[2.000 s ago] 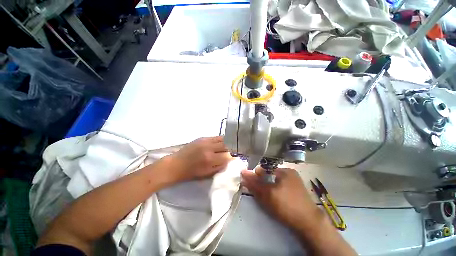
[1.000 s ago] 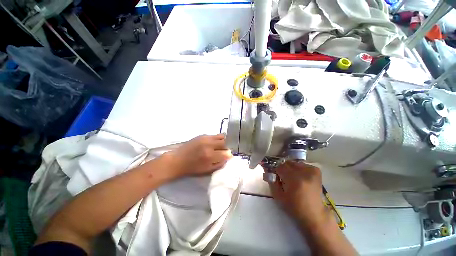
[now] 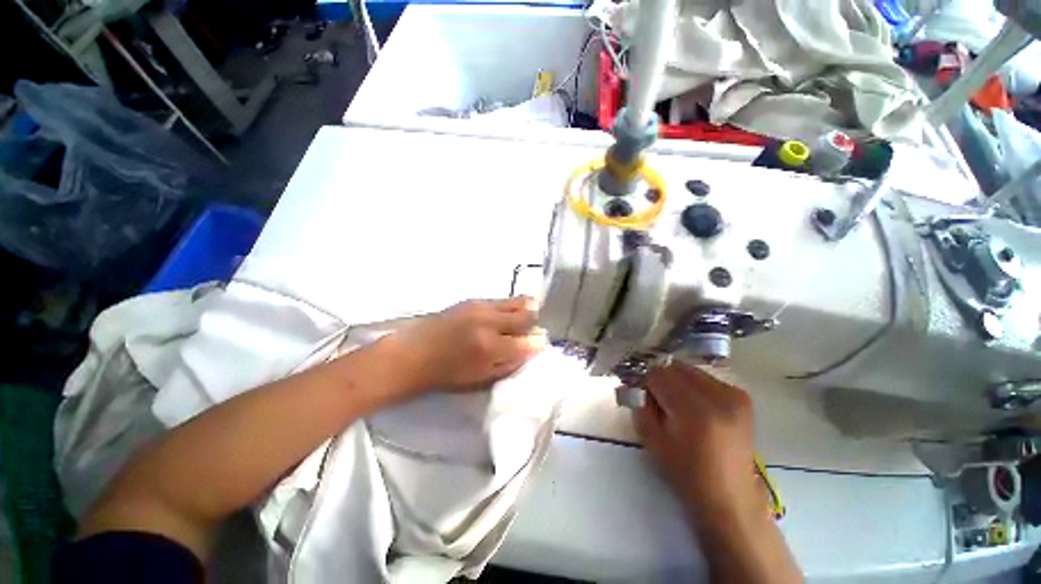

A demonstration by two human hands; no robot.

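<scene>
An off-white garment (image 3: 428, 456) lies bunched on the table left of the needle and hangs over the front edge. My left hand (image 3: 474, 346) holds its upper part by its fingertips, beside the sewing machine (image 3: 799, 297). My right hand (image 3: 699, 428) is at the right of the presser foot area (image 3: 628, 371), its fingers bent and partly behind the machine's fittings; what they touch is hidden. The yellow thread snips (image 3: 772, 491) lie right of my right wrist, mostly covered by it.
A yellow ring (image 3: 616, 194) hangs around the post on the machine head. Thread cones (image 3: 796, 152) and draped cloth (image 3: 788, 57) are behind the machine. A blue bin (image 3: 211, 249) and clear plastic bag (image 3: 91, 171) are at the left beyond the white table (image 3: 388, 217).
My right hand has moved right, from the garment's edge to beside the presser foot, and now covers most of the snips. My left hand stays on the garment. The camera view has shifted slightly.
</scene>
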